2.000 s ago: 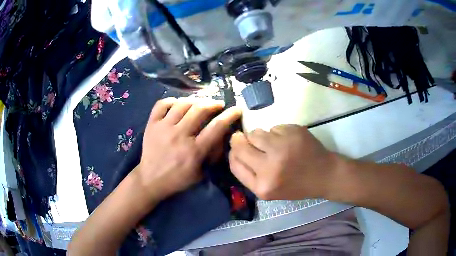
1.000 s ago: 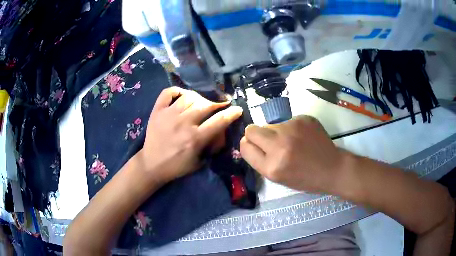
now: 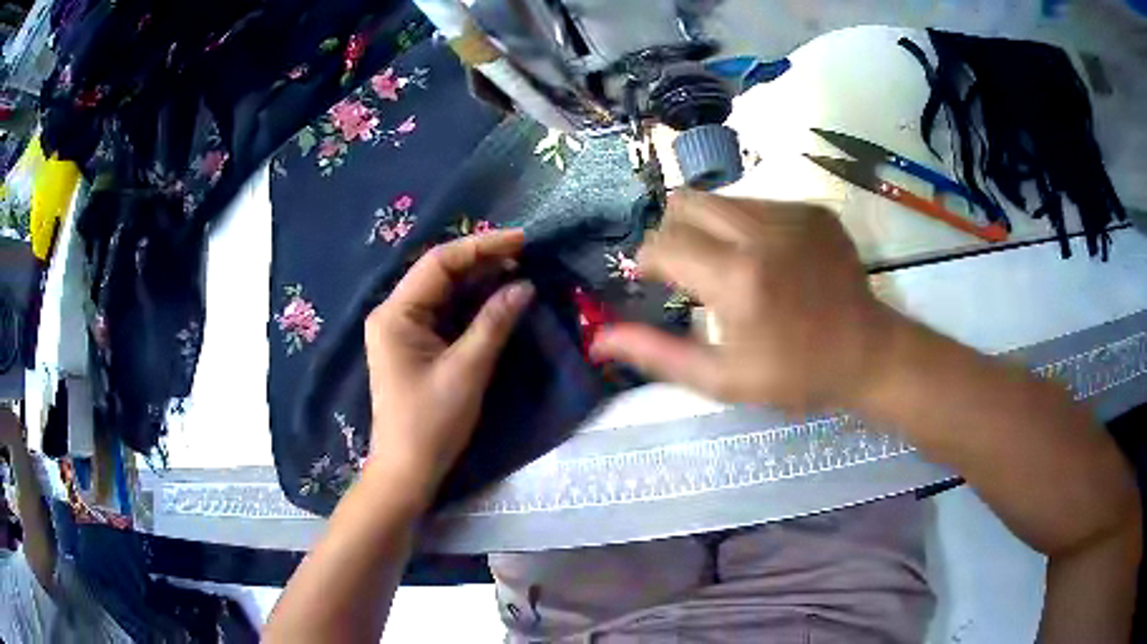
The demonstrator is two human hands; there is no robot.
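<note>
A dark garment panel [image 3: 340,227] with pink-red flowers lies on the machine table, its right edge running to the presser foot [image 3: 644,151] of the sewing machine. My left hand [image 3: 440,346] pinches a fold of the panel between thumb and fingers, in front of the machine. My right hand [image 3: 767,302] is blurred, over the panel's right edge, with thumb and fingers apart around the cloth beside a red flower; whether it grips the cloth is unclear. The grey tension dial [image 3: 707,154] is above my right hand. The needle tip cannot be made out.
Thread snips [image 3: 912,189] with blue and orange handles lie right of the needle. Black fabric strips [image 3: 1025,120] lie beyond them. A pile of floral pieces [image 3: 138,151] is heaped at left, near a yellow item [image 3: 53,201]. A measuring tape [image 3: 755,453] runs along the front edge. Another person's arm [image 3: 32,503] shows at far left.
My left hand has moved back from the presser foot and lifted a fold of cloth. My right hand has opened its thumb away from its fingers. The camera view has shifted, showing more lap.
</note>
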